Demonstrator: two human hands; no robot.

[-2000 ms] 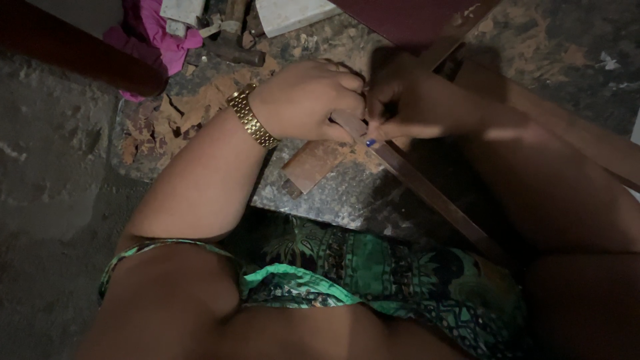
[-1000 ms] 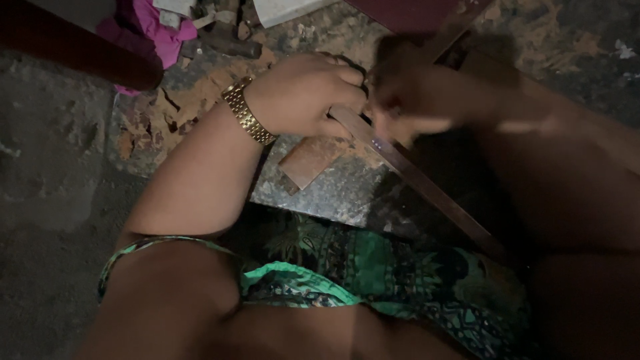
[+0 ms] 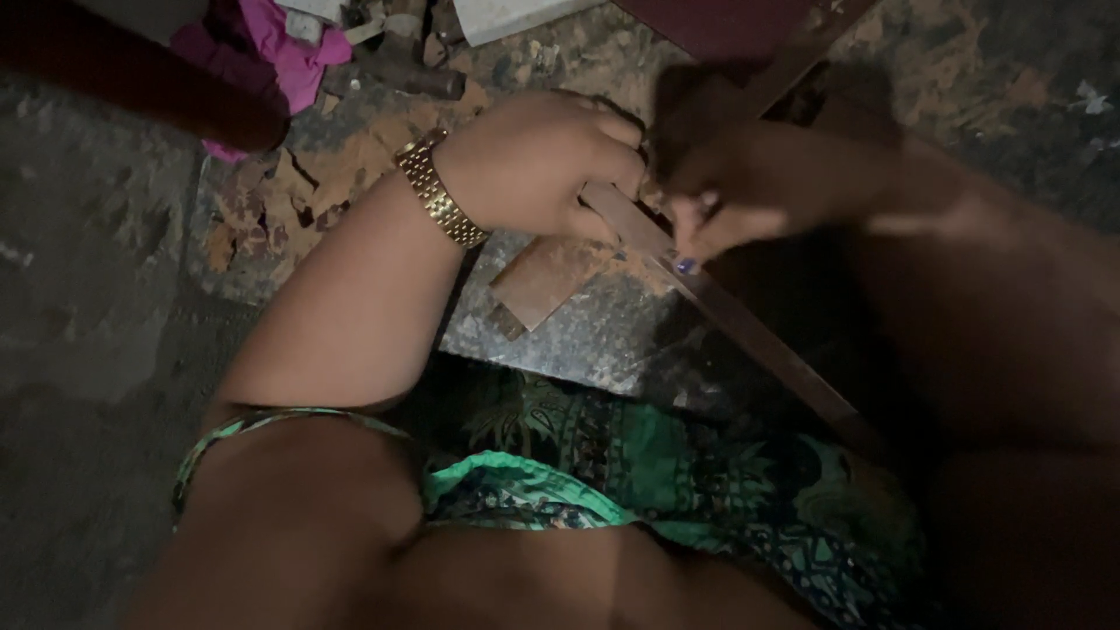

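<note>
My left hand (image 3: 547, 166), with a gold-coloured metal watch band (image 3: 437, 192) at its wrist, holds the upper end of a long, thin brown strip (image 3: 744, 324). The strip slants down to the right towards my lap, and its material is unclear. My right hand (image 3: 744, 184) is in shadow at the strip's right side, its fingers bent and one painted nail against the strip's edge. Whether a small tool is in it cannot be made out. A short, flat brown piece (image 3: 542, 284) lies on the stone-like slab below my left hand.
A hammer-like tool (image 3: 411, 74) and pink cloth or plastic (image 3: 293, 52) lie at the upper left, near a dark rounded bar (image 3: 157, 79). A white block (image 3: 516, 16) and a dark red sheet (image 3: 717, 26) are at the top. Brown scraps (image 3: 262, 201) cover the slab's left part.
My right hand has shifted slightly at the strip, its fingers curled differently. My left hand keeps its hold at about the same place.
</note>
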